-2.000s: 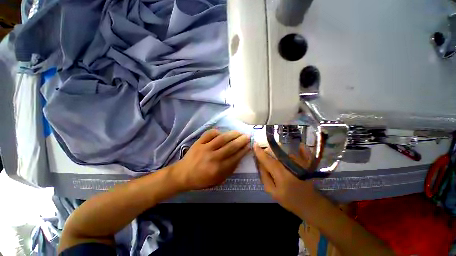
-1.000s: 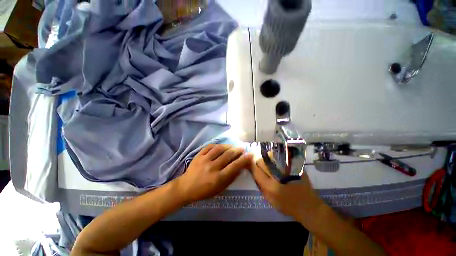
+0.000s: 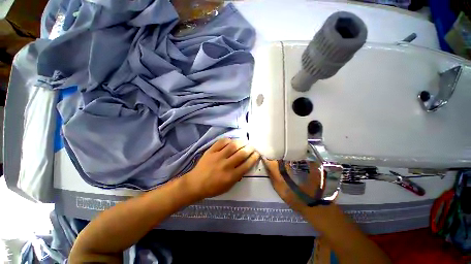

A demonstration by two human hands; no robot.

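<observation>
A crumpled blue-grey garment [image 3: 119, 124] lies left of the white sewing machine head [image 3: 372, 103]. My left hand [image 3: 224, 167] rests on its near edge beside the lit needle area, fingertips on the cloth. My right hand [image 3: 294, 188] is close to the left fingertips, partly behind the shiny metal guard [image 3: 328, 183]. Its fingertips are at the cloth edge under the head; whether they pinch it is hidden. The needle and presser foot are hidden by the head and glare.
Snips [image 3: 410, 184] lie on the machine bed at right. Red-handled scissors [image 3: 441, 212] are at the right edge, above a red cloth [image 3: 413, 247]. A grey ribbed knob [image 3: 333, 46] stands on the head. White cloth [image 3: 37, 139] lies at the left table side.
The view has shifted, showing more of the machine's top and back. My hands remain close together at the cloth edge; the garment's folds have changed slightly.
</observation>
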